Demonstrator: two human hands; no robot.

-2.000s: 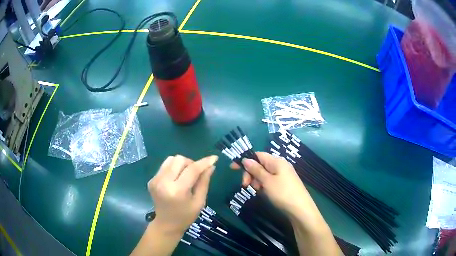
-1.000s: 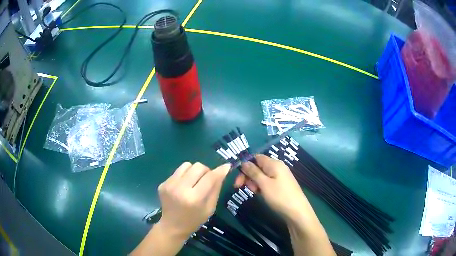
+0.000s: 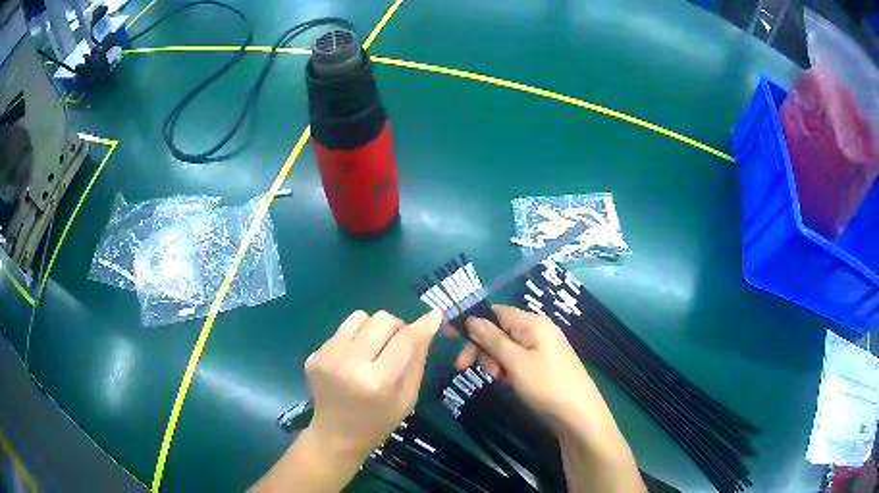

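My right hand (image 3: pixel 525 351) holds a small fan of black wires (image 3: pixel 474 310), with white marker sleeves (image 3: pixel 453 289) near their upper ends. My left hand (image 3: pixel 371 371) pinches one end of a thin grey strip (image 3: pixel 530 270), which looks like the steel ruler. The strip lies across the fan just below the sleeves and reaches up right over the small bag of white sleeves (image 3: pixel 569 217). More sleeved black wires (image 3: pixel 646 361) lie right of my right hand. Other bundles (image 3: pixel 467 390) lie below my hands, partly hidden by them.
The red heat gun (image 3: pixel 357 178) stands nozzle up, its black cord (image 3: pixel 253 91) looped behind. Crumpled clear bags (image 3: pixel 193 255) lie left. A blue bin (image 3: pixel 810 255) with a bag of red-pink parts (image 3: pixel 829 144) and a paper sheet (image 3: pixel 846 404) are right. A beige machine (image 3: pixel 39 164) is at the left edge.
My left hand has moved right to the wire fan. The grey strip now shows across the fan; it was not visible there at first. My right hand still holds the wires.
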